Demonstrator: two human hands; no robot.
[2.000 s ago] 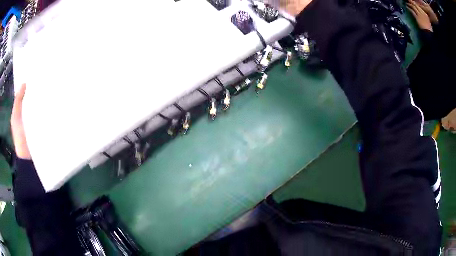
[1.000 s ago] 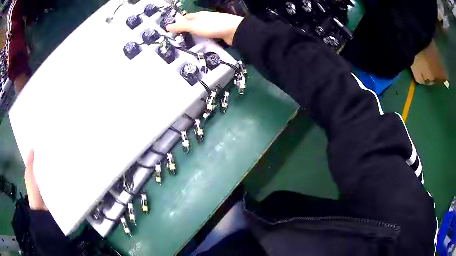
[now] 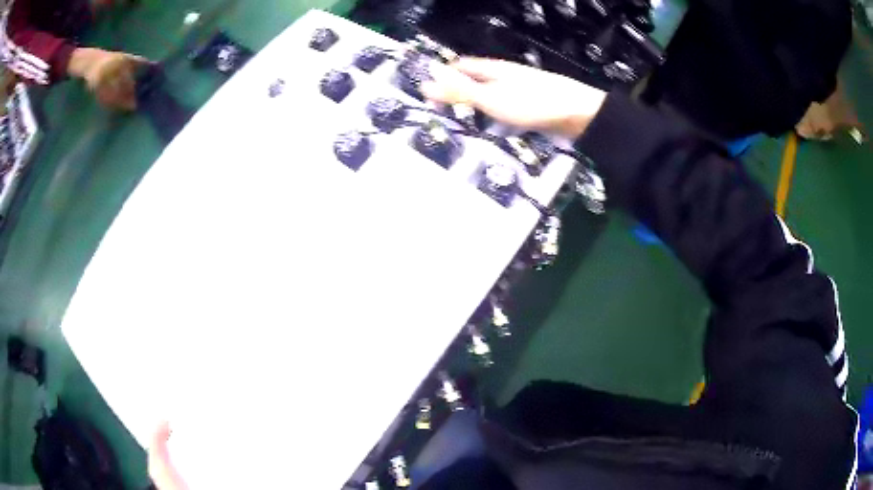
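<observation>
A large white foam sheet (image 3: 278,278) lies across the middle of the view, tilted toward me. Several round dark motor units (image 3: 436,142) sit at its far right end, with wires running over the right edge. Small connectors (image 3: 479,345) hang along the near right side. My right hand (image 3: 479,91) is at the far right end, its fingers on a motor unit and wires; its fingertips are partly hidden. My left hand (image 3: 165,461) is at the near left edge of the sheet, cut off by the bottom of the picture, gripping the edge.
Another person's hand (image 3: 113,78) with a dark red sleeve is at the upper left beside the green bench (image 3: 72,206). Dark parts (image 3: 574,38) are piled beyond the sheet. Another person in dark clothing is at upper right. A yellow floor line (image 3: 787,177) shows at right.
The foam sheet and both hands have shifted right and nearer to me since a second ago. My right hand was hidden at first, then showed on the motor units. The other person's hand has come into view.
</observation>
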